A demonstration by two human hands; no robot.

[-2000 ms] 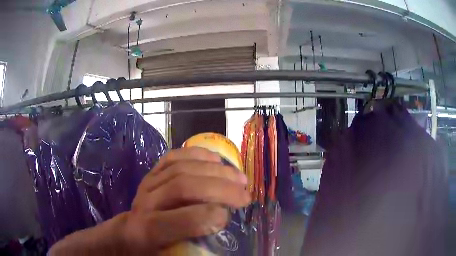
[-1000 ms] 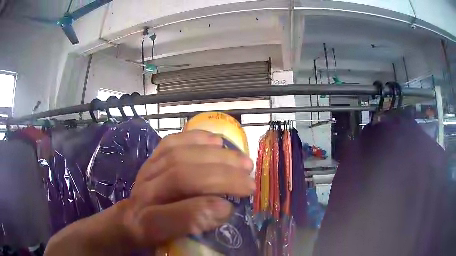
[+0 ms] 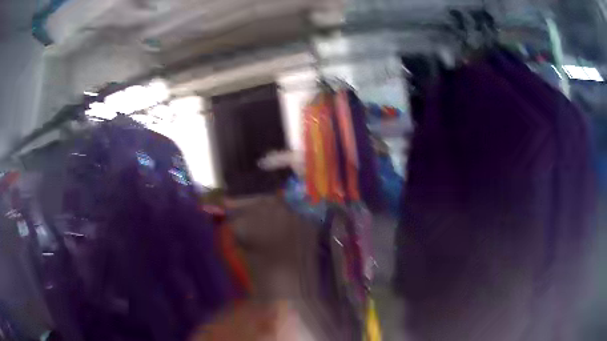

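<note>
The view is strongly blurred. A skin-coloured shape at the bottom edge, left of the middle, looks like my left hand. It is cut off by the edge, and its fingers and anything in it cannot be made out. My right hand is not in view. Dark purple jackets hang close on the right, without visible shine. More purple garments hang on the left, with shiny glints of clear film on them.
Orange and yellow garments hang farther back near the middle, with glossy bagged pieces below. A dark doorway stands behind. Grey floor shows between the racks. A rail runs at upper left.
The view has tipped down and blurred. The hand that held a yellow-topped container in front of the camera has dropped to the bottom edge, and the container no longer shows.
</note>
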